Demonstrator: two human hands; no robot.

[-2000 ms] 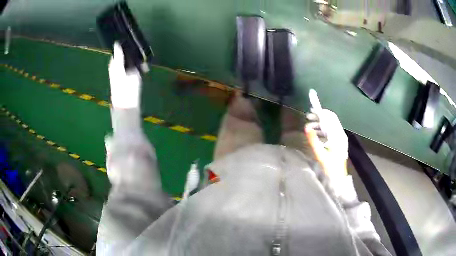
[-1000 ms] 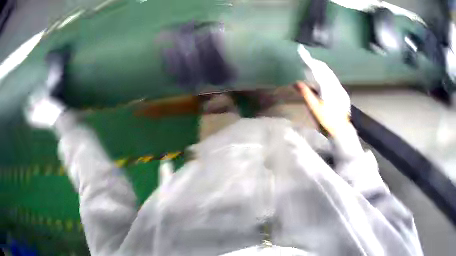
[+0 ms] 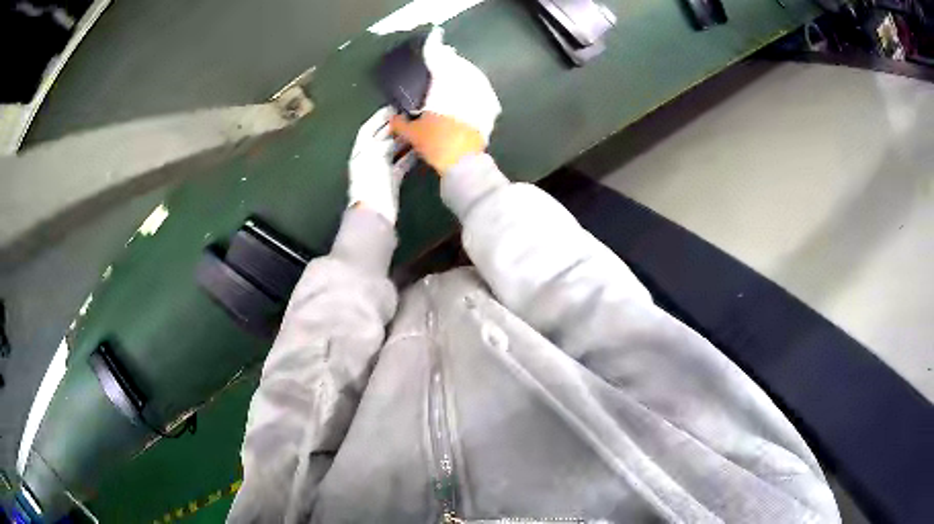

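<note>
A black power adapter is at my right hand, above the green bench mat near its back edge. My right hand, in a white glove with bare skin showing, is closed around its right side. My left hand, gloved in white, is just below with its fingertips by the adapter's lower end; whether they grip it or a cord is hidden. Two black adapters lie side by side on the mat, left of my left sleeve. Another adapter with a thin cord lies farther left.
The green bench mat curves across the view. More dark units lie beyond my right hand, one small. A black rail and pale grey surface are at right. Dark clutter is at the upper right corner.
My left hand has left the unit it held at the far left, and a unit now lies there on the mat. Both hands have come together at another adapter. The view has turned.
</note>
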